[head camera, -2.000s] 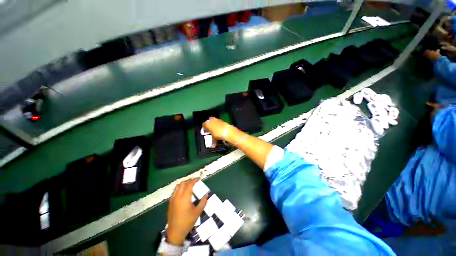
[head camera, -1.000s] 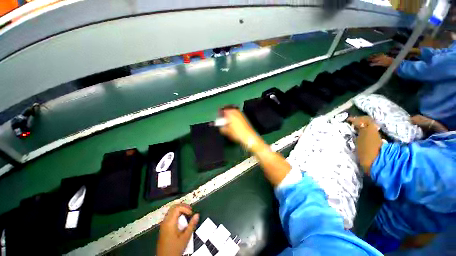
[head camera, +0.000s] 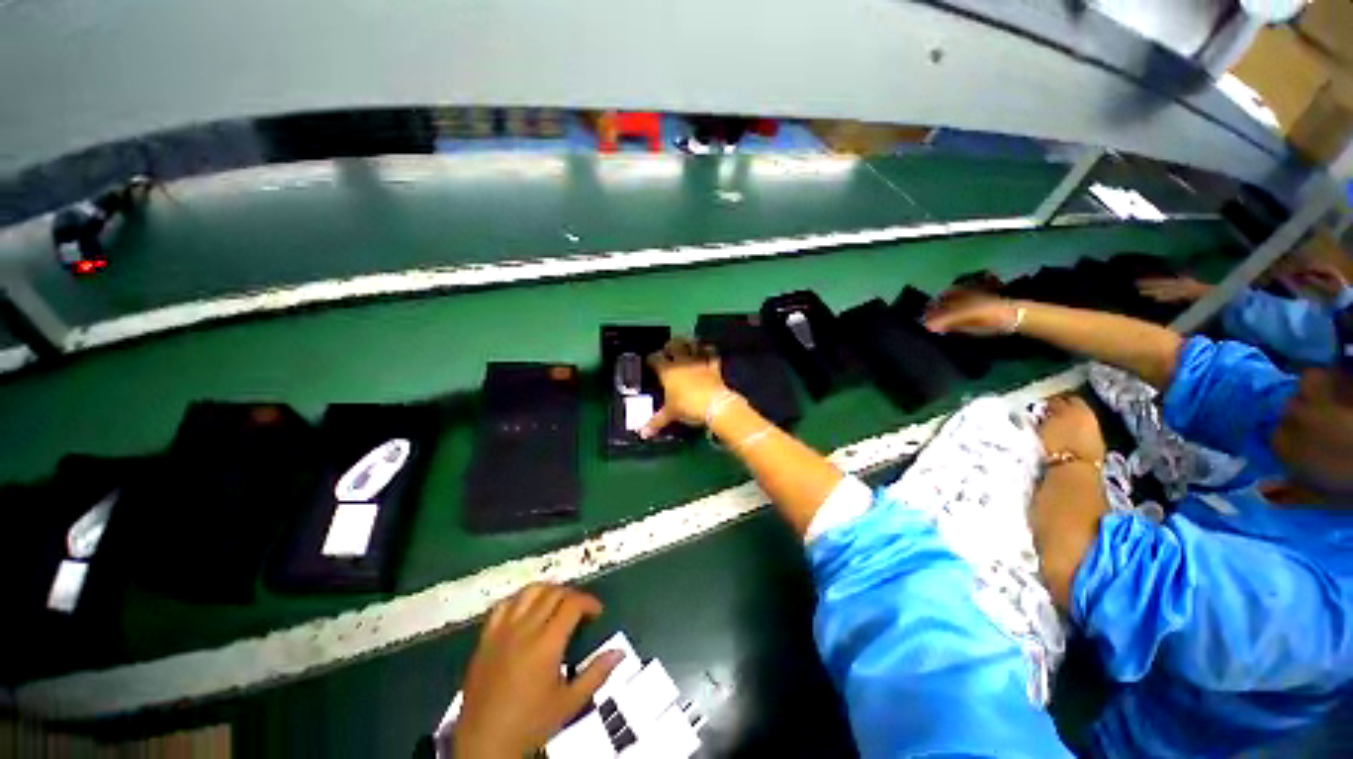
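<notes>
My right hand (head camera: 689, 389) is over an open black box base (head camera: 616, 443) on the belt, its fingers apart at the box's right side. A white power adapter (head camera: 638, 412) lies in that base, fully visible beside my thumb, below a coiled white cable (head camera: 628, 371). My left hand (head camera: 522, 675) is at the bottom over the bench, thumb and forefinger apart with nothing visible between them; its palm side is hidden. A cluster of loose white adapters (head camera: 641, 712) lies beside and partly behind its thumb, some with prongs showing.
Black boxes and lids (head camera: 527, 445) line the green belt (head camera: 445, 389). A whitish rail (head camera: 594, 552) separates it from the bench. A white cable heap (head camera: 972, 489) lies at right, where another person's arms (head camera: 1187, 549) reach in. A grey shelf (head camera: 668, 60) spans the top.
My right hand has come down to a box base, where it was above the belt with a white item. My left hand's fingers have spread. A neighbour's arm now reaches over the belt.
</notes>
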